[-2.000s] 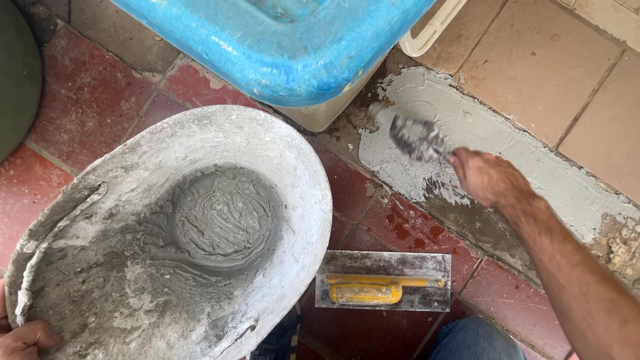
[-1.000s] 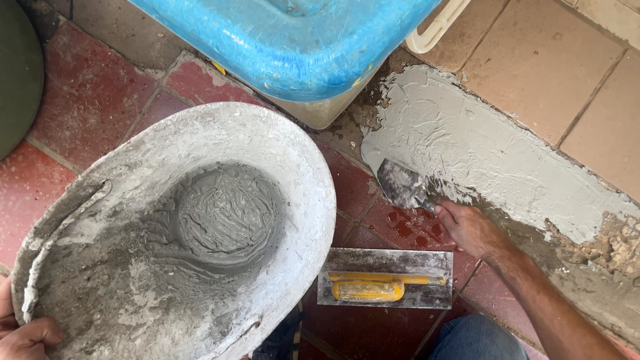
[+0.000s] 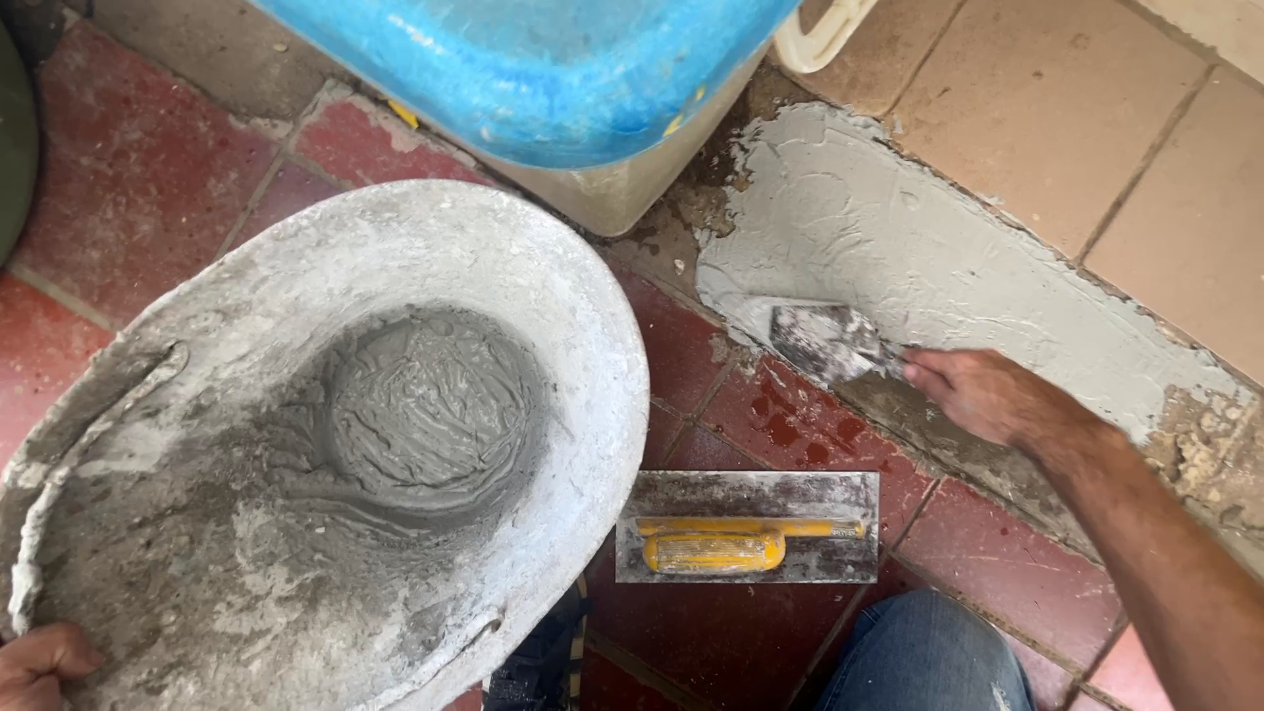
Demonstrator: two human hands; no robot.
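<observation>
My right hand (image 3: 987, 395) grips the handle of a mortar-smeared pointing trowel (image 3: 825, 341). The trowel's blade lies against the lower left edge of a strip of wet grey mortar (image 3: 918, 237) beside beige tiles. At the lower left, my left hand (image 3: 44, 662) holds the edge of a tilted, crusted rubber bucket (image 3: 592, 395), next to its rope-like handle. Wet grey mortar (image 3: 434, 405) with a ridged surface lies in the bucket's bottom. A finishing trowel (image 3: 746, 528) with a yellow handle rests flat on the red floor tiles, right of the bucket.
A container with a blue lid (image 3: 573, 89) stands at the top, close to the mortar strip. A dark green round object (image 3: 12, 138) is at the left edge. Beige tiles (image 3: 1037, 109) border the strip, and a jeans-clad knee (image 3: 923, 657) shows at the bottom.
My right hand first moved down with the trowel, from the strip's upper left part to its lower left edge. Since a second ago, the blade has shifted slightly up along that edge.
</observation>
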